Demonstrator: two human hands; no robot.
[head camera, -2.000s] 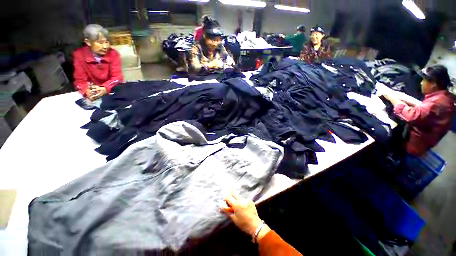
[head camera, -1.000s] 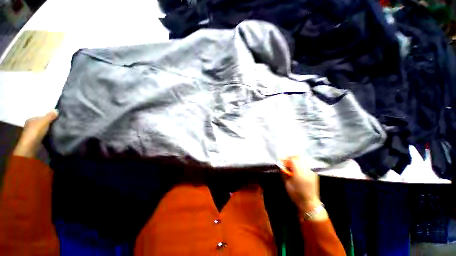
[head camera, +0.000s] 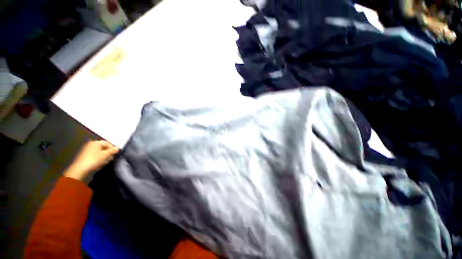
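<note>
A large denim garment (head camera: 238, 172), pale grey wrong side outward, lies on the white-topped table and hangs over its near edge. My left hand (head camera: 96, 156) is at the garment's left end, fingers closed on its edge at the table's rim. The fingertips are partly blurred. The garment's grey surface is creased, with a dark opening near its right end. My right hand is not in view.
A pile of dark navy garments (head camera: 324, 55) lies on the far right of the white table (head camera: 167, 55). A tan patch (head camera: 107, 63) shows on the tabletop. Blue material (head camera: 109, 230) is below the near edge. Pale boxes stand beyond the left edge. Part of a person shows top right.
The view has swung left. The garment's near edge has shifted and its folds have changed. My left hand is still at its left end. My right hand has gone out of view.
</note>
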